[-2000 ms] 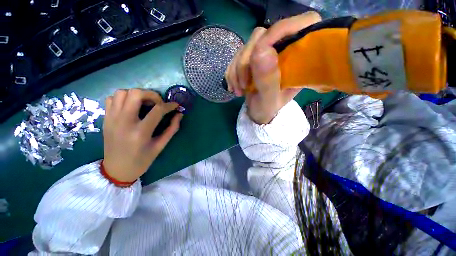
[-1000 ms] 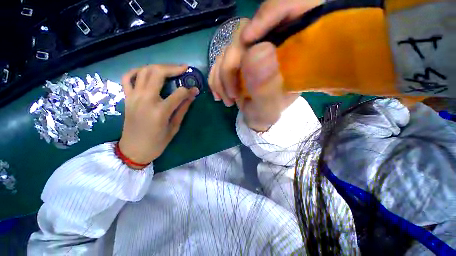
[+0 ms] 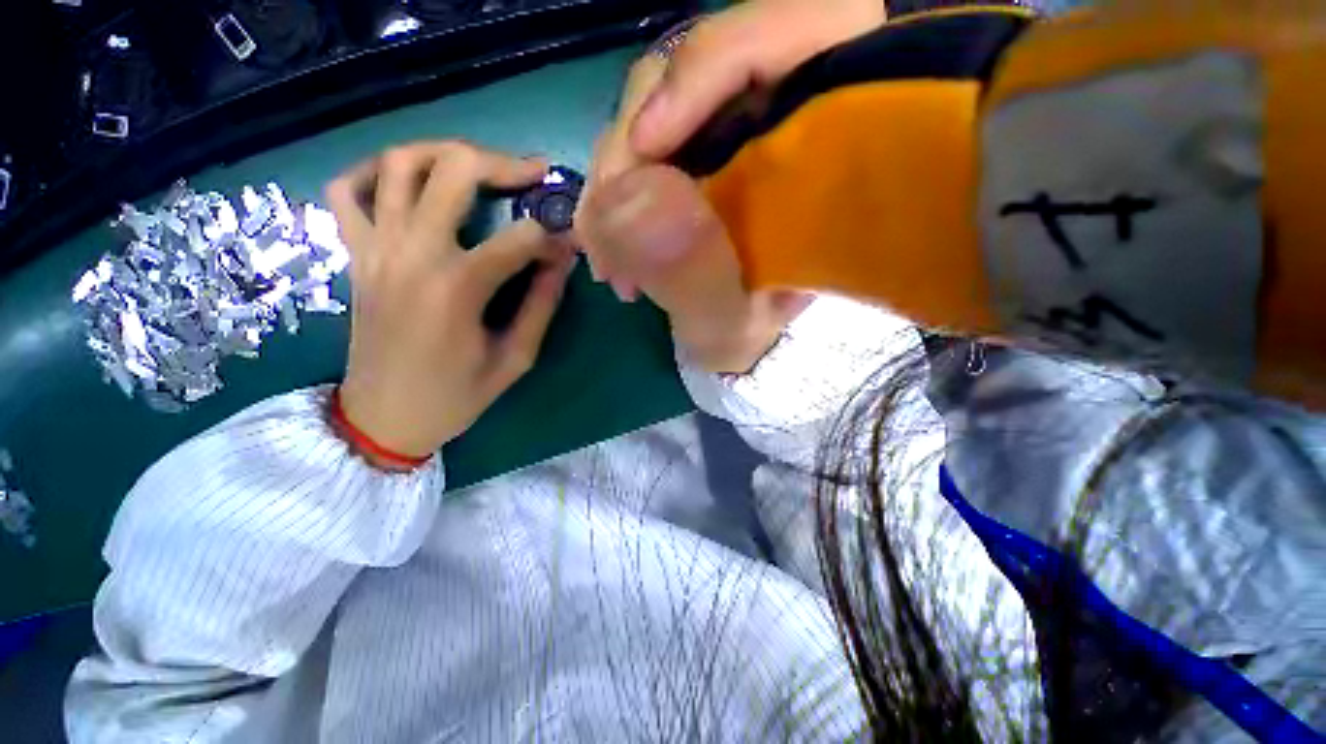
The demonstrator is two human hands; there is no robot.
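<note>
My left hand (image 3: pixel 444 284) holds a small round black unit (image 3: pixel 553 201) between thumb and fingers on the green mat. A small bright spot shows on the unit's top edge. My right hand (image 3: pixel 691 204) is wrapped around the orange electric screwdriver (image 3: pixel 873 196), which has a grey tape label with black writing. The screwdriver's nose is hidden behind my right fingers, close to the right side of the unit. I cannot tell if the bit touches it.
A heap of silvery-white slivers (image 3: pixel 211 284) lies left of my left hand. A black compartment tray (image 3: pixel 291 87) is at the upper left. A few small pieces (image 3: pixel 15 502) lie at the far left edge. The round screw plate is mostly hidden behind my right hand.
My right hand and the screwdriver have moved left, up to the unit, covering most of the screw plate. The left hand still holds the unit, now slightly higher in view.
</note>
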